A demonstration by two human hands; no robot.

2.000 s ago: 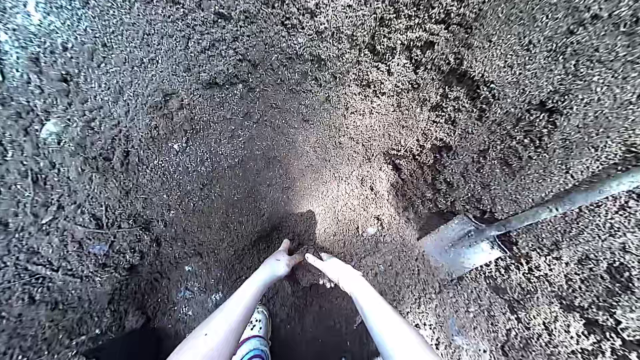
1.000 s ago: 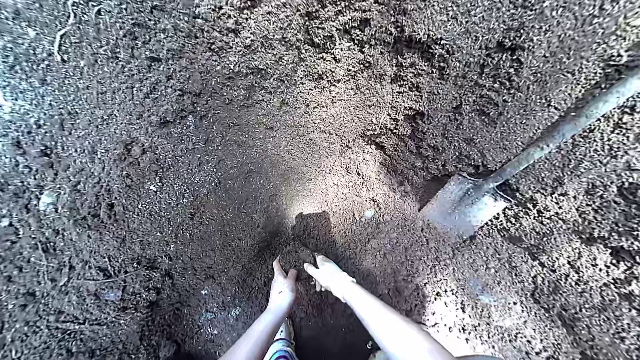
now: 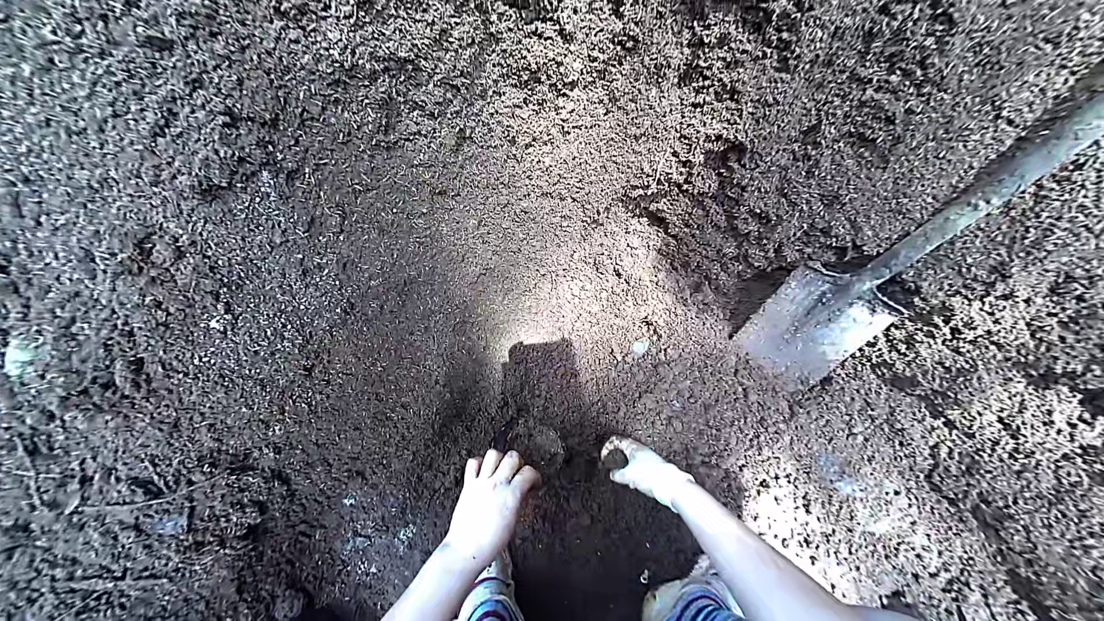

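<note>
Loose brown soil [image 3: 552, 216] fills the view. At lower centre my left hand [image 3: 496, 496] reaches down with its fingers at a dark, thin object [image 3: 504, 434] whose kind I cannot make out; whether it is gripped does not show. Just right of that hand lies a rounded lump of soil [image 3: 542, 444]. My right hand [image 3: 642, 470] is a short way to the right, fingers curled with a gap between thumb and fingers, where a bit of dark soil may sit. Dirt marks its fingertips.
A metal shovel [image 3: 815, 323] lies at the right, its blade on the soil beside a dark hollow and its handle running to the upper right. My feet [image 3: 496, 591] are at the bottom edge. A small pale stone [image 3: 639, 347] and thin roots lie about.
My hands were close together two seconds ago and are now farther apart. My left hand has turned from thumb up to back up. The shovel stays in the soil.
</note>
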